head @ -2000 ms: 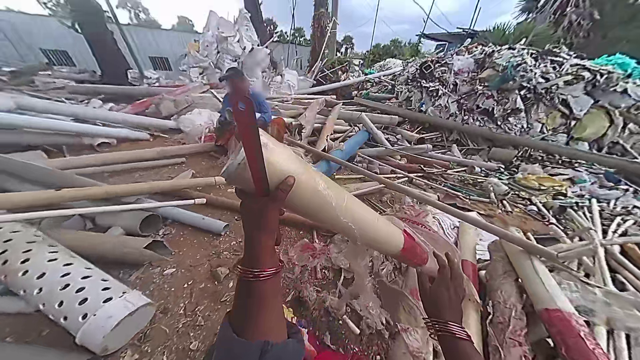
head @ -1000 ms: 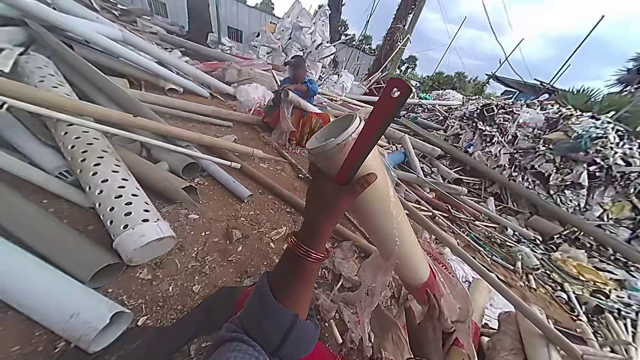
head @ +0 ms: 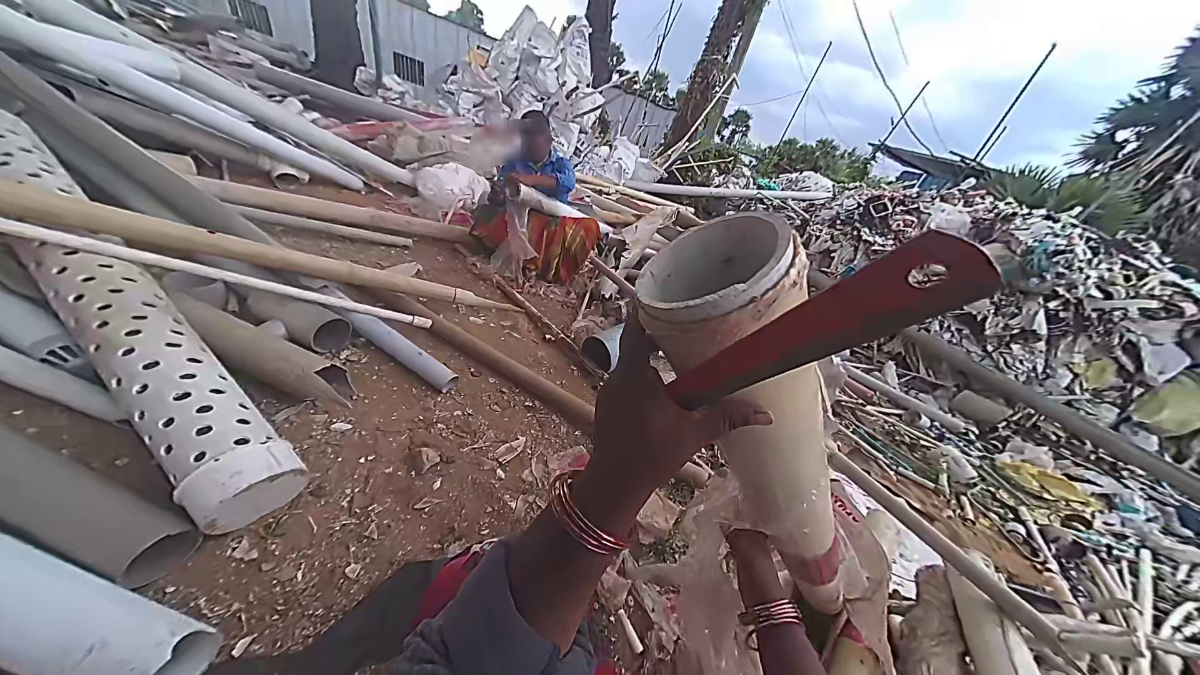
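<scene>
My left hand (head: 656,403) grips a flat red metal bar (head: 834,314) with a hole near its far end, and lies against the side of a wide cream plastic pipe (head: 773,422). The pipe stands tilted, its open end up, with the bar crossing in front just below its rim. Clear plastic film and a red band are around the pipe's lower part. Lower down, my right hand (head: 747,544) is at the near side of the pipe, its fingers mostly hidden behind film and pipe. Bangles circle both wrists.
A seated person (head: 539,197) holds a pale pipe further back. A perforated white pipe (head: 159,347), grey pipes (head: 84,506) and long poles (head: 253,253) lie on the soil at left. A heap of plastic scrap (head: 1116,309) rises at right, beside a long grey pipe (head: 1059,417).
The cream pipe has gone from leaning far over to more upright, its open end now facing up. The red bar has swung from upright to slanting right. The view has shifted.
</scene>
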